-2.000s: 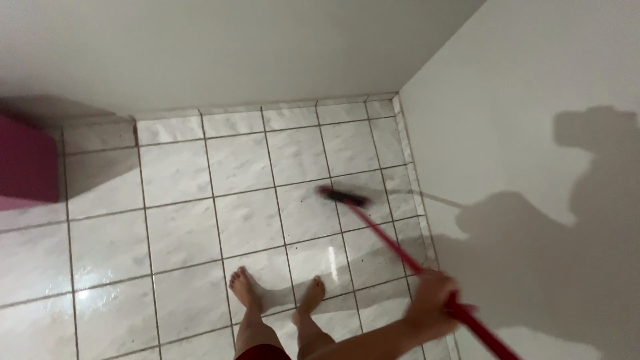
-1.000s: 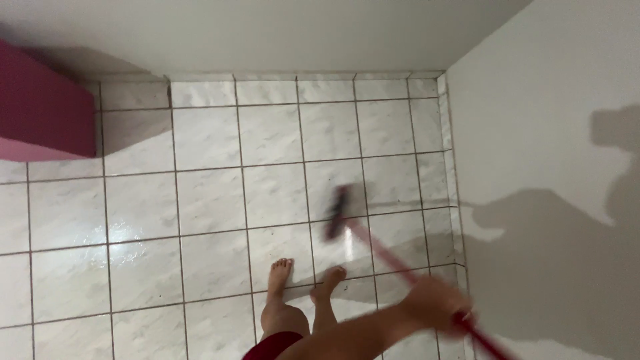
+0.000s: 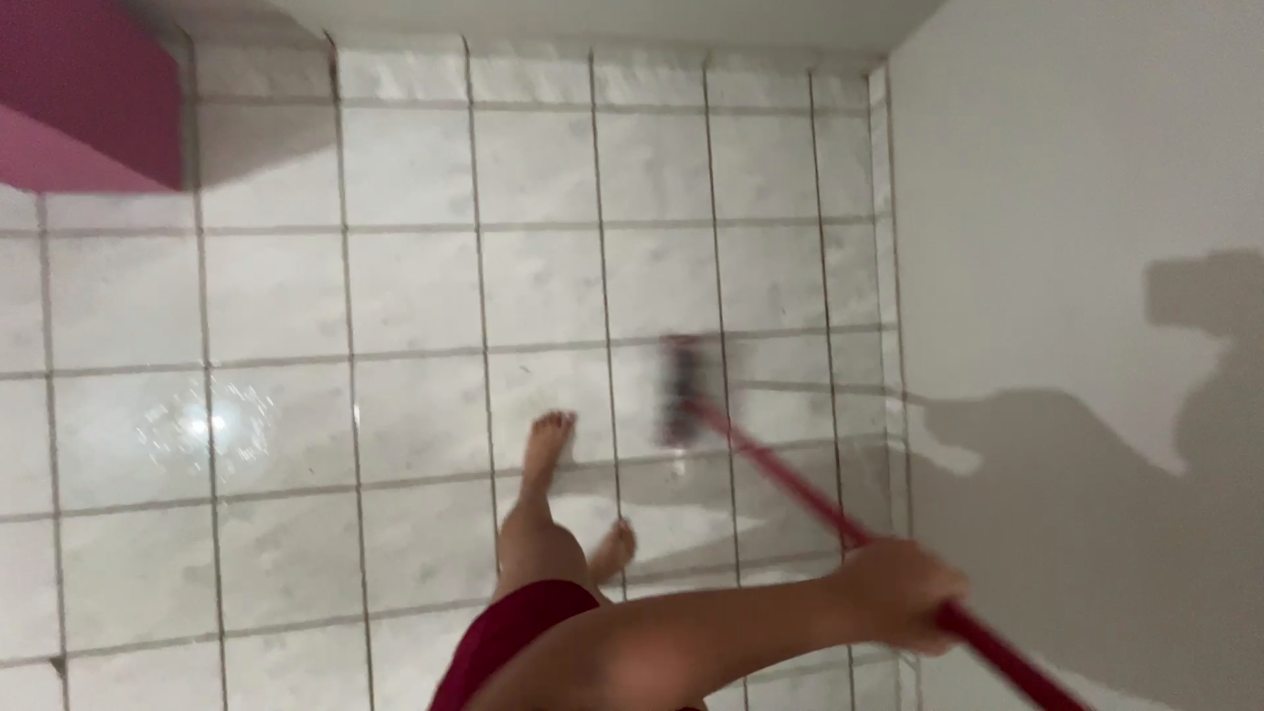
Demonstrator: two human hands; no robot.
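Observation:
My left hand (image 3: 904, 595) is closed around the red handle (image 3: 1007, 657) of a long-handled broom at the lower right, with the forearm crossing from the bottom centre. The handle slopes up and left to a blurred, dark and reddish broom head (image 3: 681, 390), which is over the white floor tiles to the right of my feet. Past my hand, the handle runs out of the frame at the bottom right. My right hand is out of view. One bare foot (image 3: 549, 439) is forward of the other foot (image 3: 614, 548), below dark red shorts (image 3: 523, 632).
A pink box-like object (image 3: 89, 99) stands at the upper left. A pale wall (image 3: 1047, 178) rises at the right, with shadows on it, and another wall (image 3: 612, 20) borders the floor at the top. Light reflects off the tiles (image 3: 118, 434) at the left.
The broom head has turned from lying nearly crosswise to pointing up and down in the view. My left hand stays on the handle. One foot is now farther forward than the other.

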